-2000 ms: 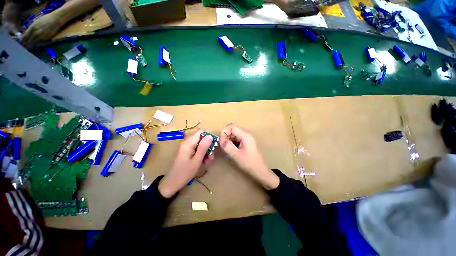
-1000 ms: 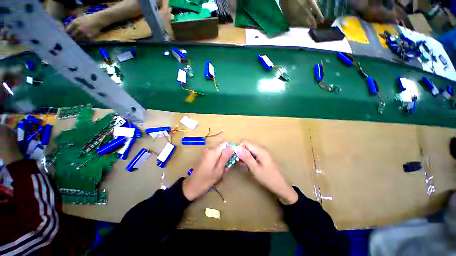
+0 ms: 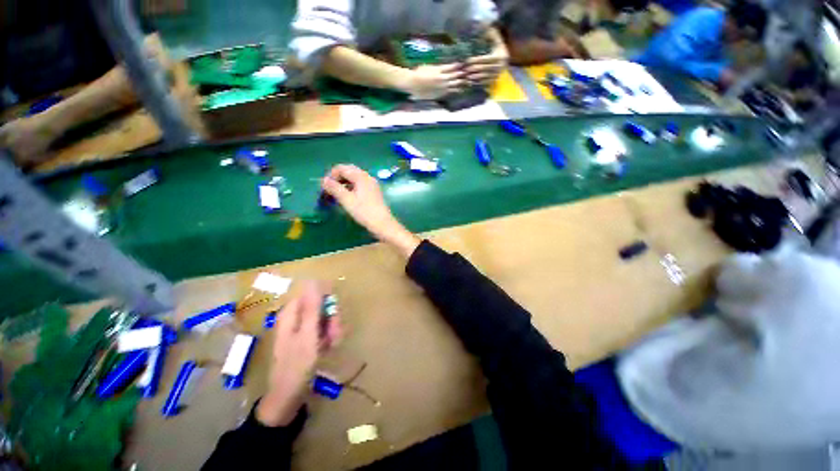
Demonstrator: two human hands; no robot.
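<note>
My left hand (image 3: 297,342) is blurred above the cardboard and holds a small green circuit board (image 3: 329,307) at its thumb side. My right hand (image 3: 357,195) is over the green belt, its fingertips drawn together at a small dark blue thing; blur hides whether it is gripped. A blue battery (image 3: 326,386) with thin leads lies on the cardboard just right of my left wrist. Another blue battery (image 3: 239,360) with a white face lies left of my left hand. A pale yellow slip (image 3: 362,433) lies near the bench edge.
The green belt (image 3: 203,216) carries several wired batteries. A green board pile (image 3: 69,396) is at left, below a perforated metal post (image 3: 64,230). A small dark part (image 3: 633,249) and a black heap (image 3: 741,216) are at right. People work across the belt.
My hands have parted: the right has reached forward over the belt, while the left stays over the cardboard with a board. The view has shifted, showing more of the people opposite.
</note>
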